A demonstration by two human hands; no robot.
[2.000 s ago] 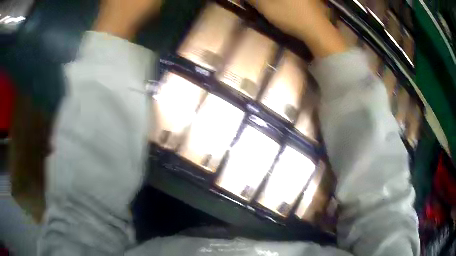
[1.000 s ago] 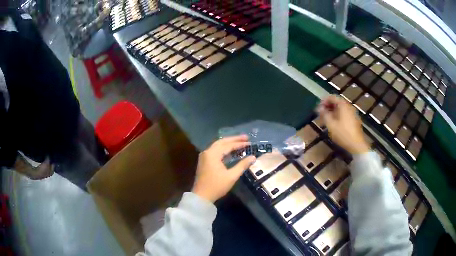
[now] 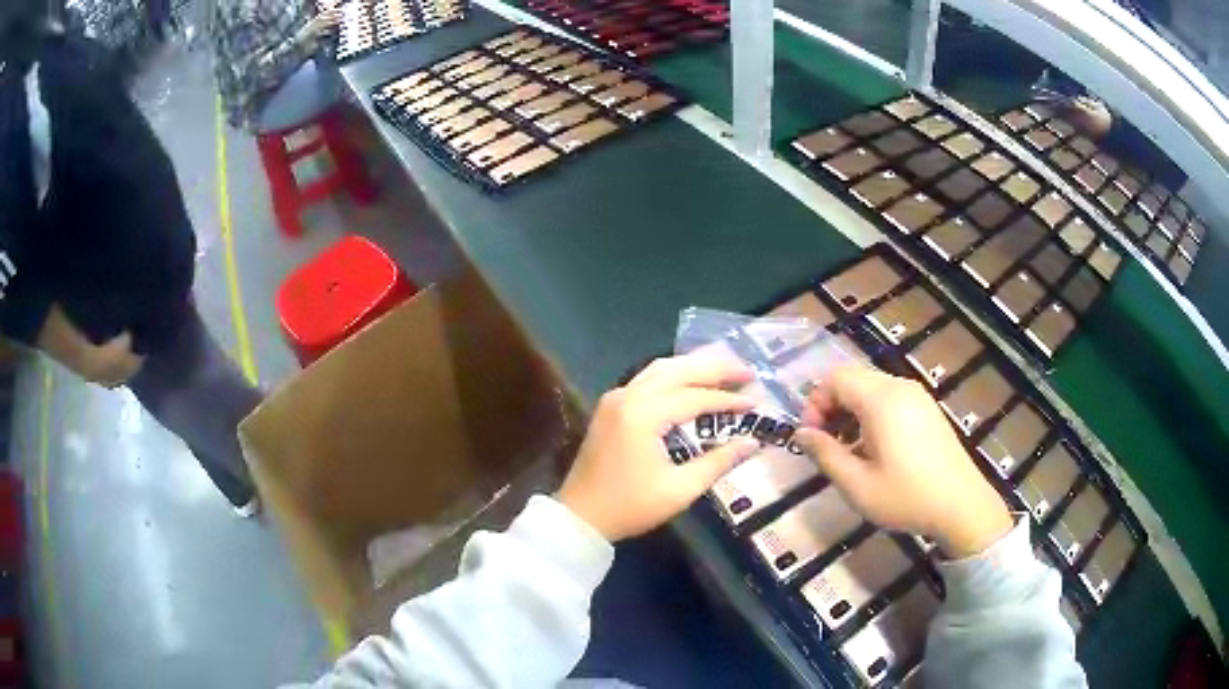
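My left hand holds a clear, crinkled carrier sheet with a row of small black pieces between thumb and fingers. My right hand is at the right end of the sheet, with thumb and fingertips together at the black pieces; whether it grips the sheet or one piece cannot be told. Both hands are above a black tray of gold panels. The near panels each show a small black oval near one corner. My hands and the sheet hide part of the tray.
More trays of gold panels lie at the back left and on the green belt. A pale post stands behind. An open cardboard box and red stool are left of the bench. A person stands at the far left.
My right hand has come down and left, from over the tray's far side to the carrier sheet. My left hand has moved slightly right with the sheet. The view has shifted; the standing person shows more.
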